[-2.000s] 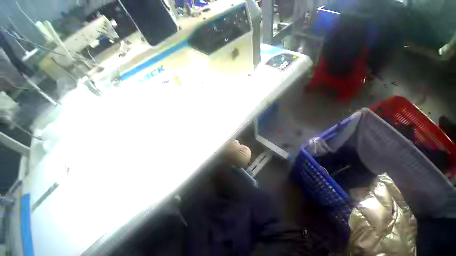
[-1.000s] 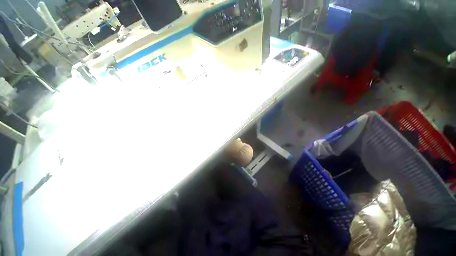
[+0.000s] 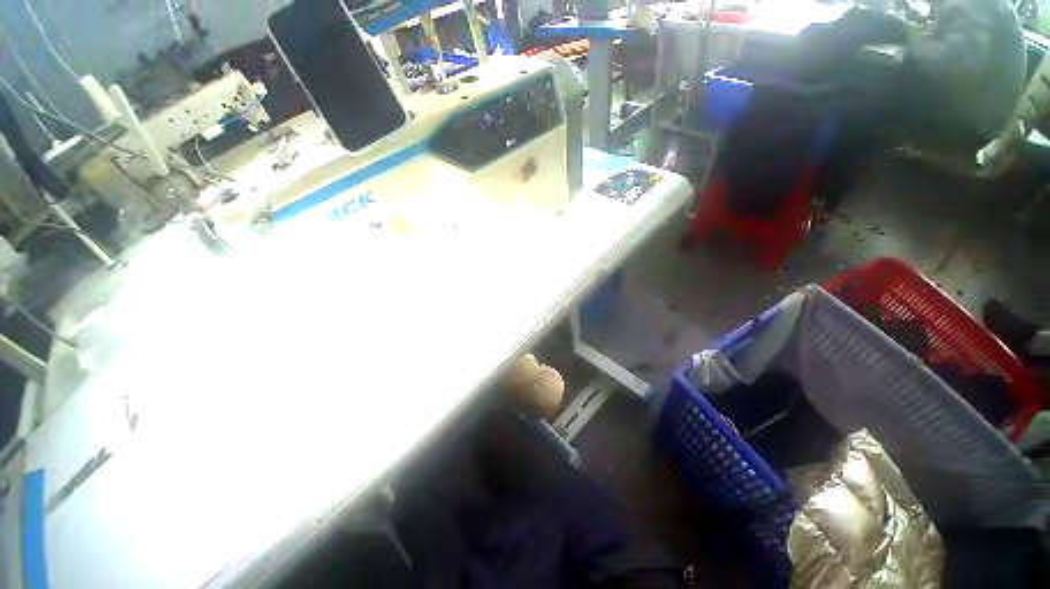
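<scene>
Neither of my hands can be made out. The white machine table (image 3: 115, 495) lies in front of me, its middle washed out by glare. The cream sewing machine (image 3: 392, 190) stands along its back, and the glare hides its needle area. A small thin dark item (image 3: 83, 476) lies at the table's left. The blue basket (image 3: 725, 461) stands at the right with a pale liner (image 3: 910, 397) and dark cloth (image 3: 766, 414) inside. A shiny gold padded piece (image 3: 866, 524) hangs at its near side.
A red basket (image 3: 944, 328) stands behind the blue one. A red stool (image 3: 754, 224) is farther off, near a person in dark grey (image 3: 979, 69). A rounded tan thing (image 3: 535, 387) shows under the table edge. A black upright rectangle (image 3: 336, 71) stands above the machine.
The view has tilted up and shifted, so the machine and baskets sit lower and slightly farther left. More of the room behind now shows. Nothing on the table or in the baskets has visibly moved.
</scene>
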